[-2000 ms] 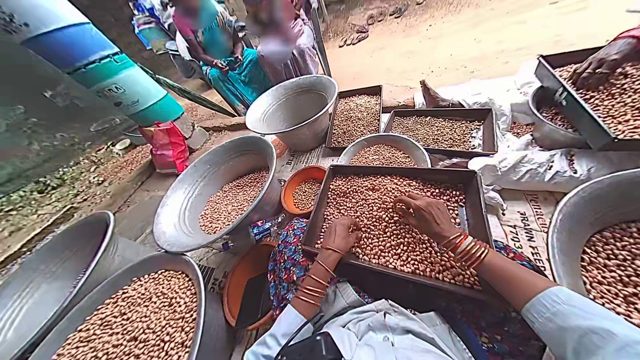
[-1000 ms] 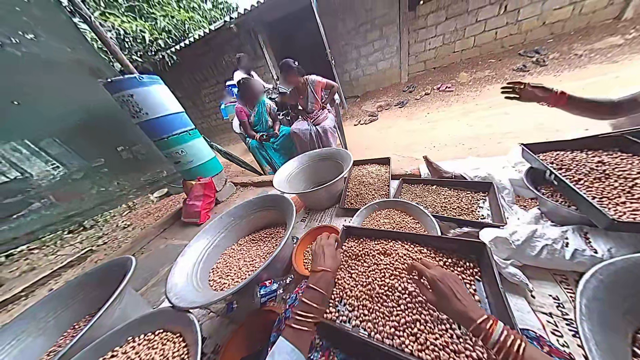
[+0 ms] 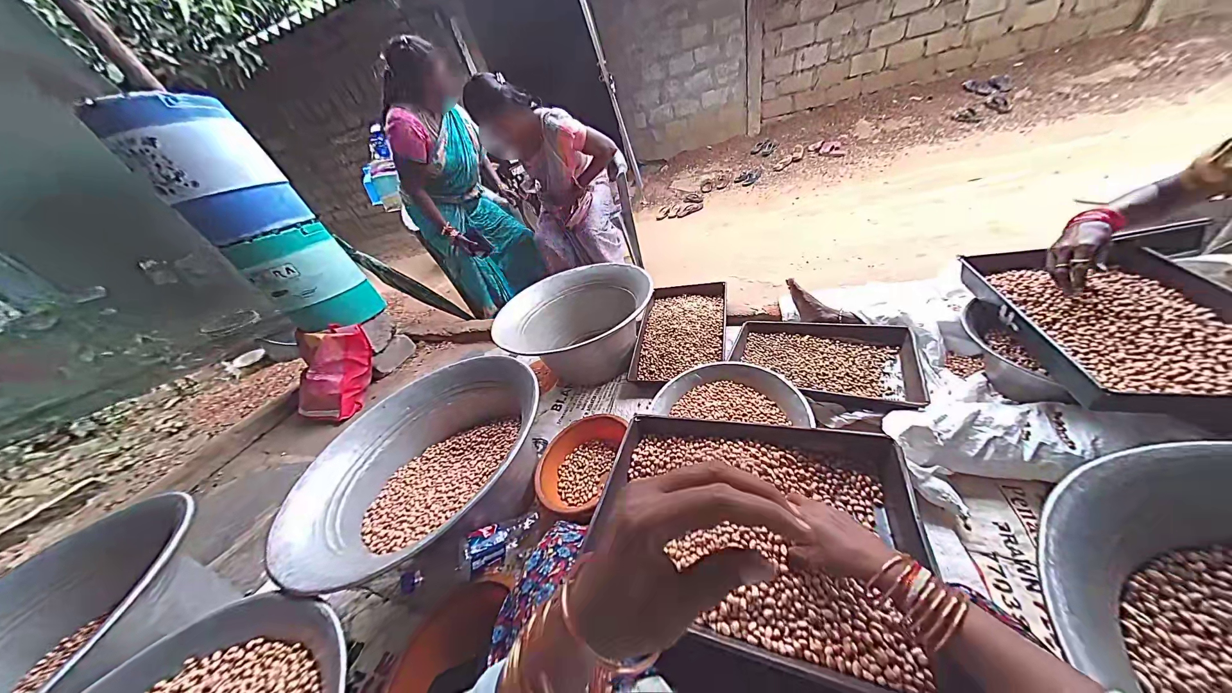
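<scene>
A dark rectangular tray full of small brown nuts or seeds lies before me. My left hand is raised over its left part, thumb and fingers curved apart; whether nuts are in its palm cannot be told. Behind its fingertips my right hand reaches low over the nuts, its fingers largely hidden by the left. Left of the tray stands an orange bowl part full of nuts, and past it a large metal basin with more. A round metal bowl of nuts touches the tray's far side.
Two smaller trays and a metal basin stand beyond. A co-worker's hand is over a large tray at right. More basins flank me. Two people are by a doorway, near stacked drums.
My left hand has come from the orange bowl's edge to above the tray, close to my right hand. The co-worker's hand has lowered to their tray. The two people have shifted position.
</scene>
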